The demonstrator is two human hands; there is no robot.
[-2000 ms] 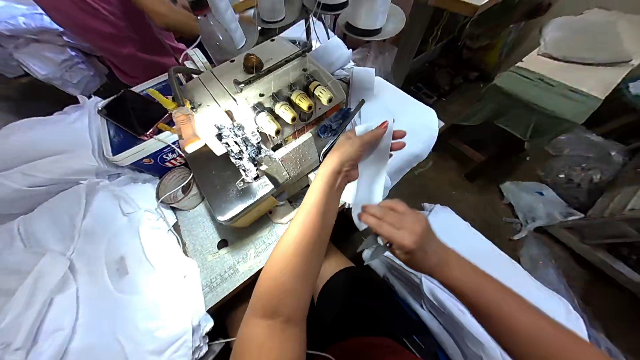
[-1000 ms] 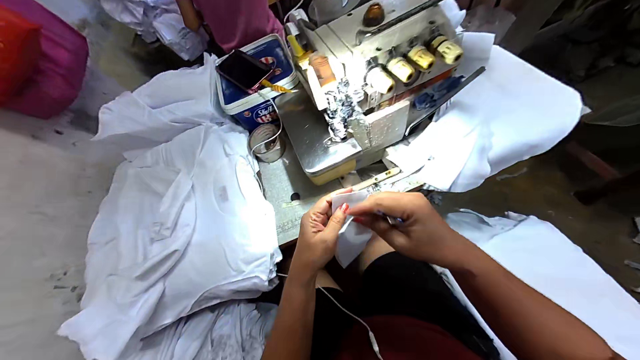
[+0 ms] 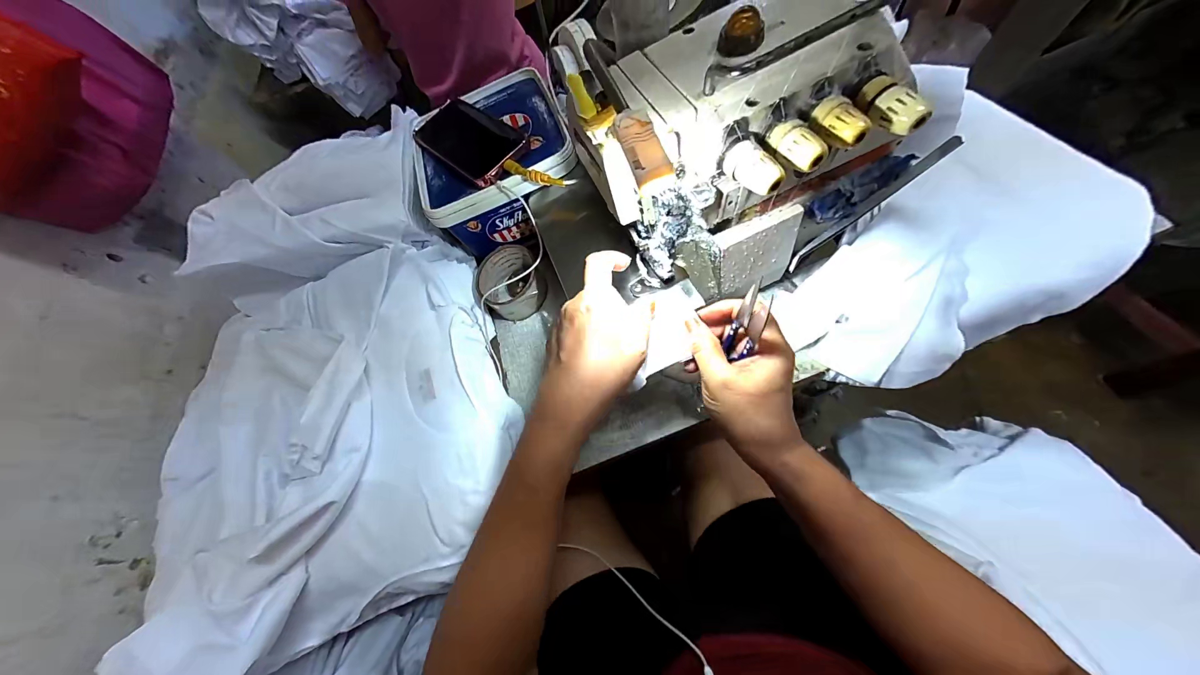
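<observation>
A small folded strip of white fabric [image 3: 667, 328] lies between my hands, just in front of the needle area of an overlock sewing machine [image 3: 675, 220]. My left hand [image 3: 600, 328] grips its left side, brightly lit by the machine lamp. With thumb and fingers my right hand [image 3: 745, 375] pinches the right edge, and the same hand keeps thread snips [image 3: 745, 328] in its palm, blades pointing up toward the machine. The fabric's far edge is close to the presser foot; whether it touches is unclear.
White garments [image 3: 403, 422] are heaped at left. A blue tub [image 3: 553, 122] carries a phone [image 3: 469, 139], near a tape roll [image 3: 511, 281]. White fabric [image 3: 1041, 216] drapes right of the machine, more [image 3: 1050, 534] lies lower right. Another person's pink clothing [image 3: 450, 42] shows behind.
Both hands have moved from near my lap up to the machine's needle area with the white fabric strip. The snips now show clearly in my right hand. The view swung left after the first frame.
</observation>
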